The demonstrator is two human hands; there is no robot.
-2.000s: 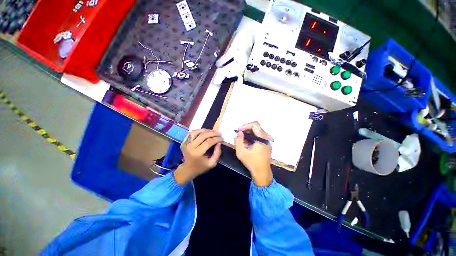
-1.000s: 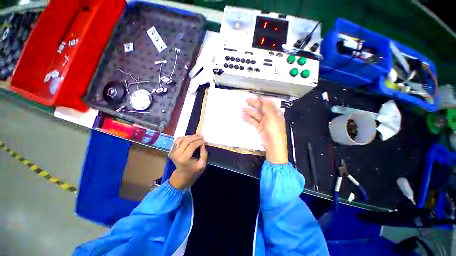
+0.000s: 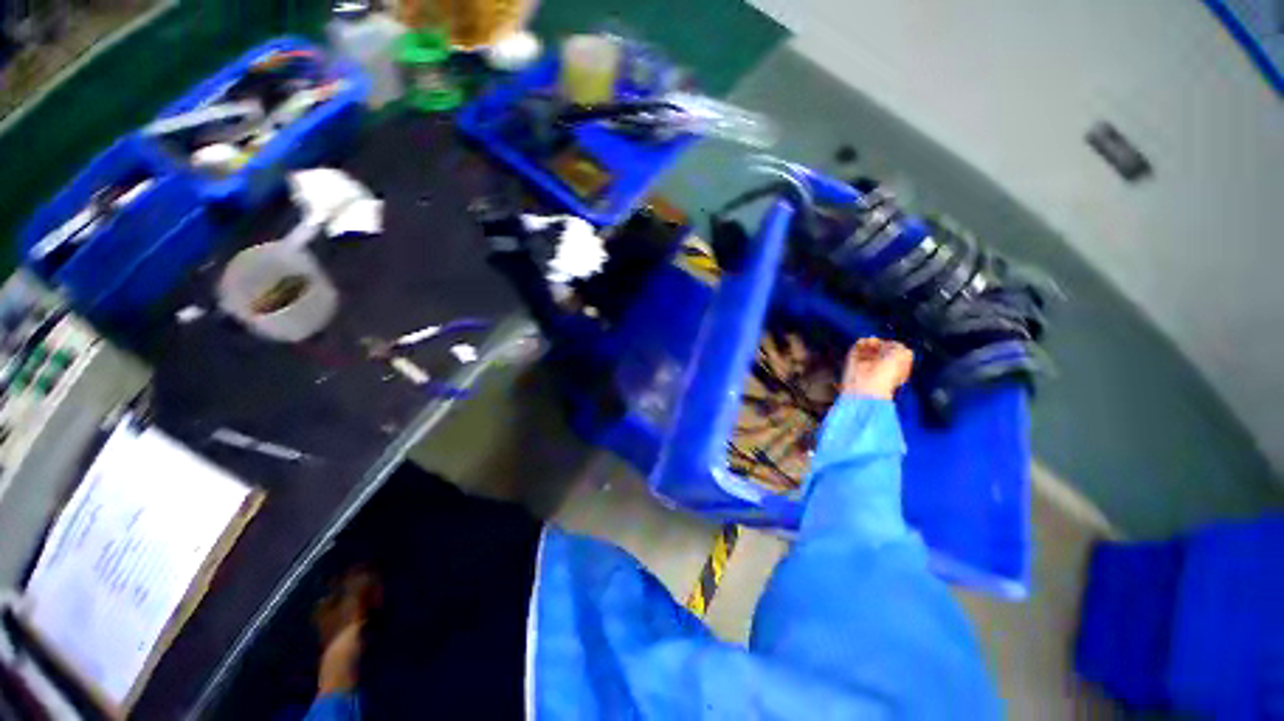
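Note:
My right hand is over a large blue crate, beside a row of black headsets lying along its far side. The fingers look curled, but blur hides whether they hold a headset. Brown material with dark cords shows inside the crate. My left hand is low over my dark lap, blurred and dim; its fingers cannot be made out.
The bench at left holds a printed paper on a clipboard, a white cup, side cutters and blue bins. A blue tray is at the bench's far end. More blue crates stand at far right.
The view has swung right, from paper and tester to the crate of headsets. My right hand has left the paper and reached over the crate. My left hand has left the paper's edge.

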